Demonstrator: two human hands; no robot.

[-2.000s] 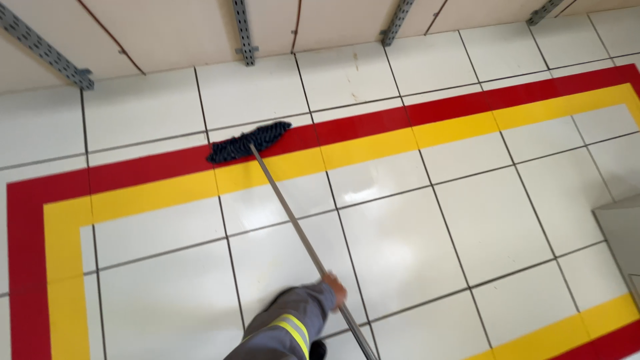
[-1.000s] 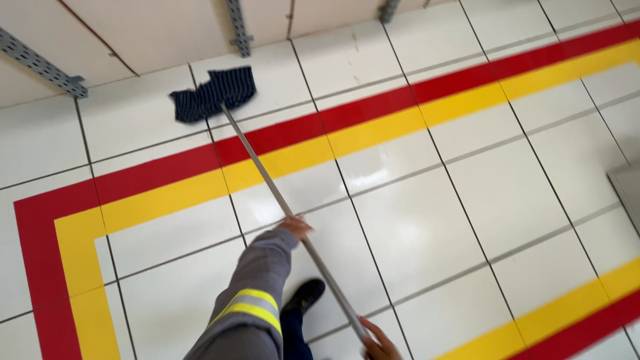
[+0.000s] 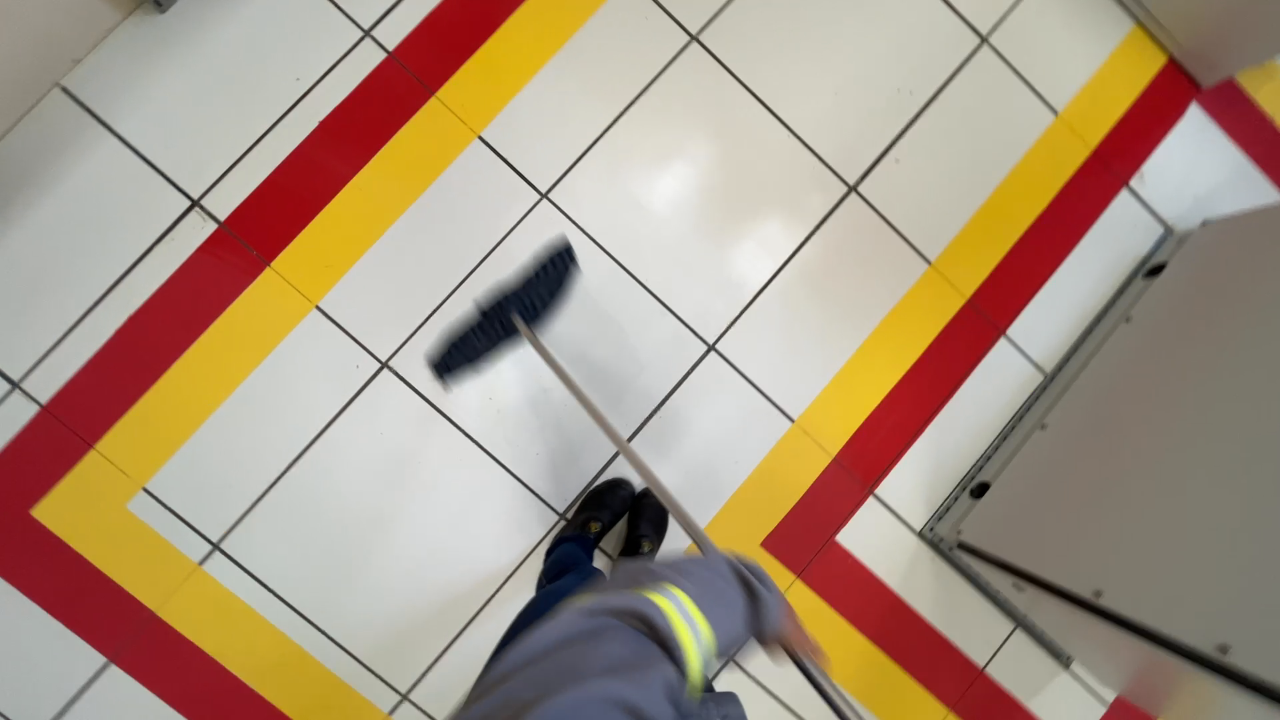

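A mop with a dark blue striped head [image 3: 505, 312], blurred, is over the white floor tiles between the two yellow stripes. Its long metal handle [image 3: 620, 440] runs down to the right, past my dark shoes. My left hand [image 3: 800, 645], mostly behind a grey sleeve with a reflective band [image 3: 685, 630], is closed around the handle near the bottom edge. The handle's end and my right hand are out of view.
A grey metal cabinet or panel [image 3: 1130, 430] stands at the right, close to a red and yellow floor border [image 3: 900, 400]. Another red and yellow border [image 3: 290, 235] crosses the left side. Part of a wall [image 3: 50, 50] shows at top left.
The mop head was beyond the red stripe near the wall and is now inside the border, nearer my feet. My right hand has left the view, which has turned strongly.
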